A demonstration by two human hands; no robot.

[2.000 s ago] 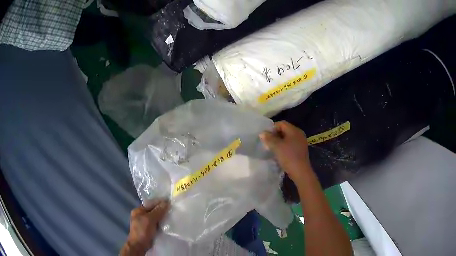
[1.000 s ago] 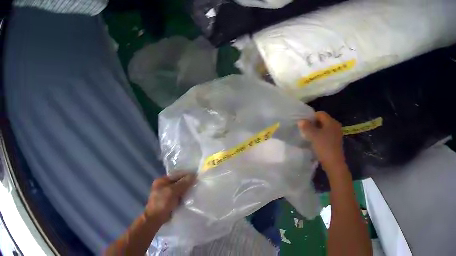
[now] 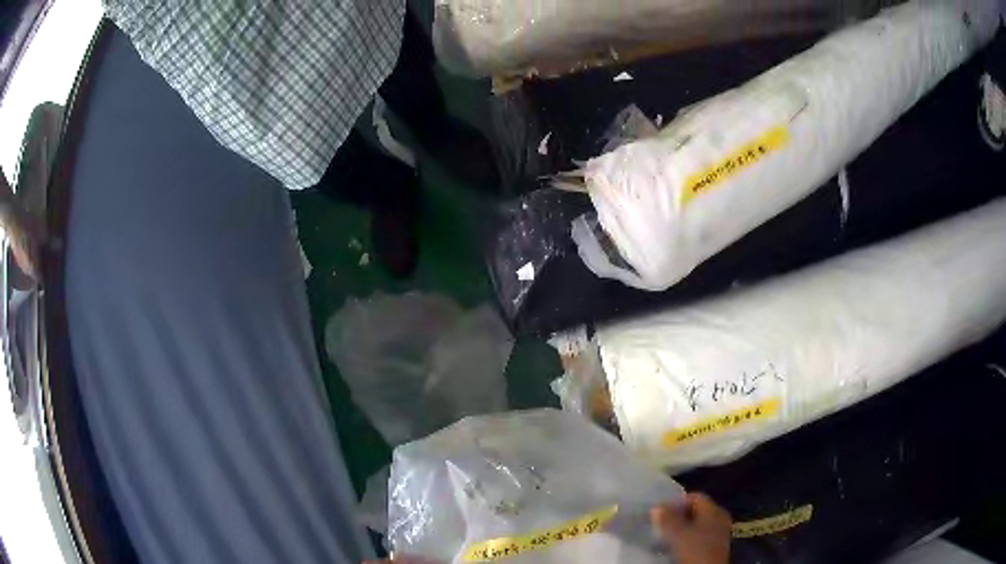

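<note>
A clear crinkled plastic bag [image 3: 496, 474] with a yellow label [image 3: 541, 535] is at the bottom centre, cut off by the lower edge. My right hand [image 3: 695, 529] grips its right side. Only a sliver of my left hand [image 3: 403, 560] shows at the bottom edge, by the bag's left side; its fingers are out of the picture. Right of the bag lies a white fabric roll [image 3: 816, 353] with black handwriting and a yellow label. A black fabric roll [image 3: 871, 463] with a yellow label lies below it, partly behind my right hand.
Another labelled white roll [image 3: 761, 165] lies on black rolls [image 3: 530, 253] further up; a cream wrapped roll [image 3: 640, 33] is at the top. A person in a checked shirt [image 3: 287, 77] stands at upper left. Blue-grey cloth [image 3: 199, 331] covers the left. Loose plastic [image 3: 425, 358] lies on the green floor [image 3: 331, 242].
The view has shifted up, so the bag and my hands sit lower and my left hand is nearly out of the picture. More rolls and the person now show at the top.
</note>
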